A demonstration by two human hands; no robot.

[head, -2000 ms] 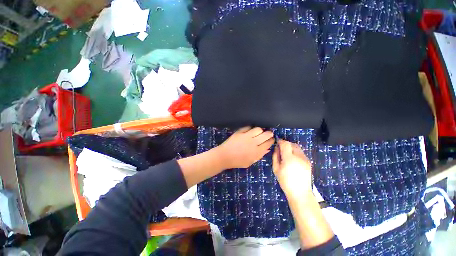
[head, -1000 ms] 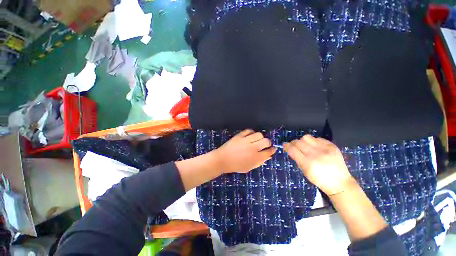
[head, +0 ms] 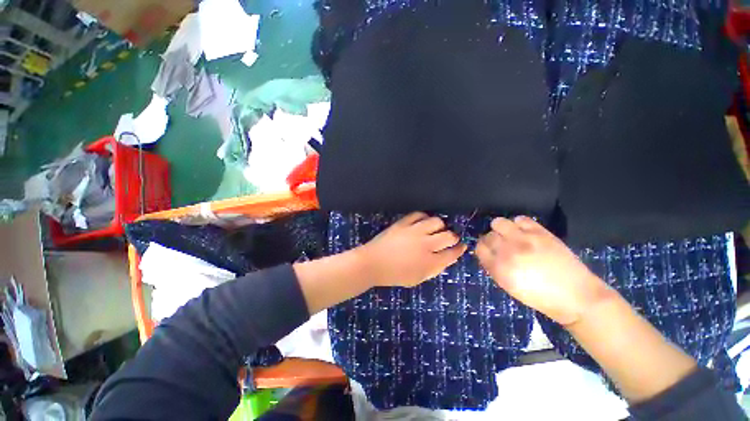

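A navy tweed panel with a white check lies in front of me. Plain black backing lies above its visible part, and a second black piece lies to the right. My left hand rests on the tweed just below the black edge, fingertips bent together. My right hand is close beside it, its fingertips pinched over the same spot. The fingertips of both hands almost meet. What is between them is too small and too hidden to tell.
An orange crate with white and black pieces stands at the left. A red basket with grey scraps is further left. White, grey and green scraps lie on the green floor. A cardboard box is at the upper left.
My right hand has turned from upright to slanting in from the lower right, its forearm further right. The pale sliver seen at its fingertips a second ago no longer shows. The view has shifted slightly.
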